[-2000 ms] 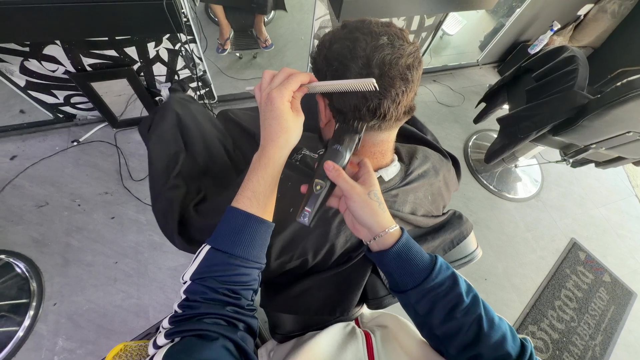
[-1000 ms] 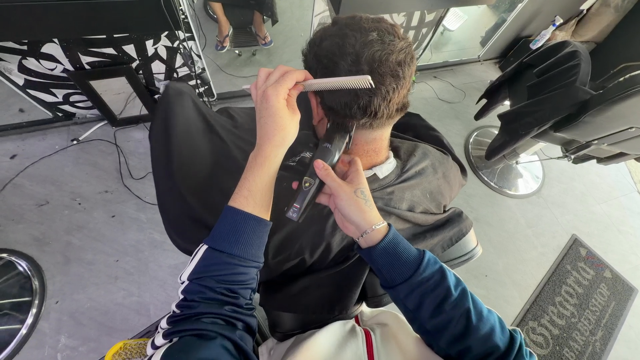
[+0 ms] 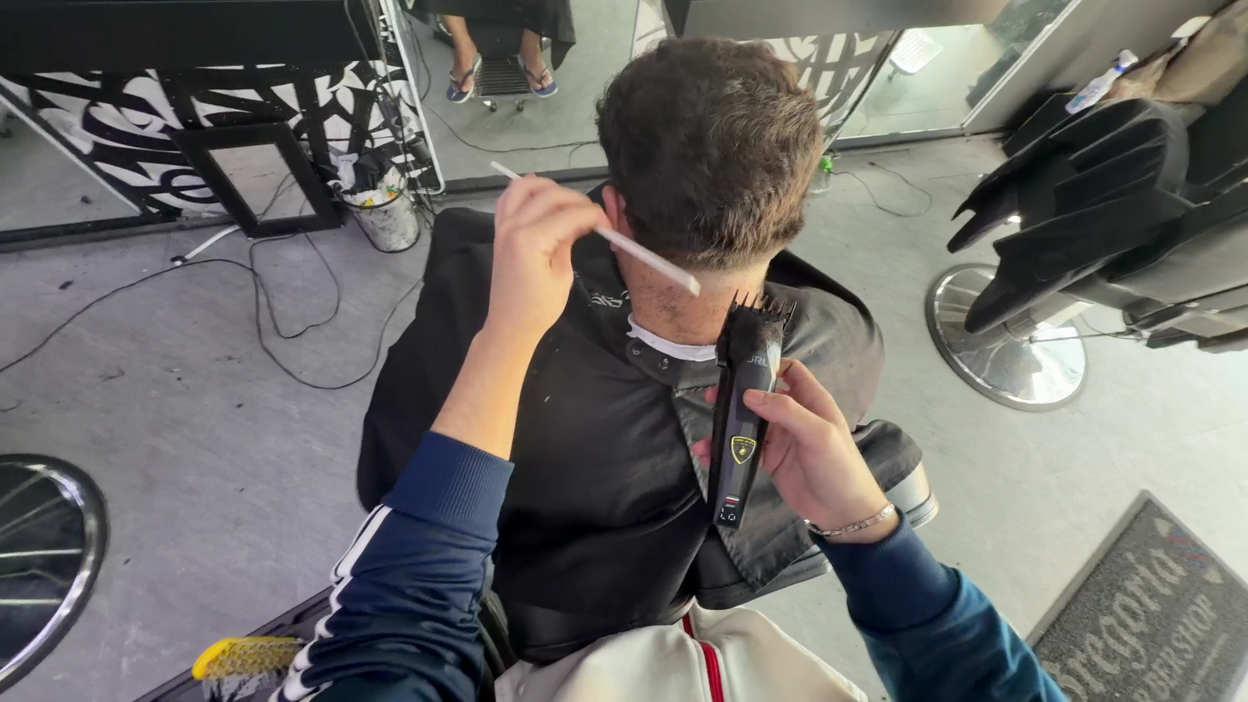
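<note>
My left hand (image 3: 536, 244) grips a pale comb (image 3: 648, 258) that slants down across the nape of a seated person. My right hand (image 3: 809, 439) holds a black cordless hair clipper (image 3: 741, 419) with a comb guard, teeth upward, just right of the neck. The person's short dark hair (image 3: 712, 146) faces me from behind. A black barber's cape (image 3: 585, 448) covers the shoulders and back, with a white neck strip (image 3: 673, 343) at the collar. The comb's teeth cannot be made out.
Mirrors line the wall ahead, with a framed mirror (image 3: 258, 180) and a waste bin (image 3: 388, 219) at its foot. Cables lie on the left floor. A barber chair base (image 3: 1009, 336) stands right. A yellow brush (image 3: 249, 658) lies lower left; a lettered mat (image 3: 1150, 604) lies lower right.
The clipper has moved from behind the ear, on the left, to the right of the neck. The comb, level against the head before, now slants down over the nape. The head appears turned and more upright.
</note>
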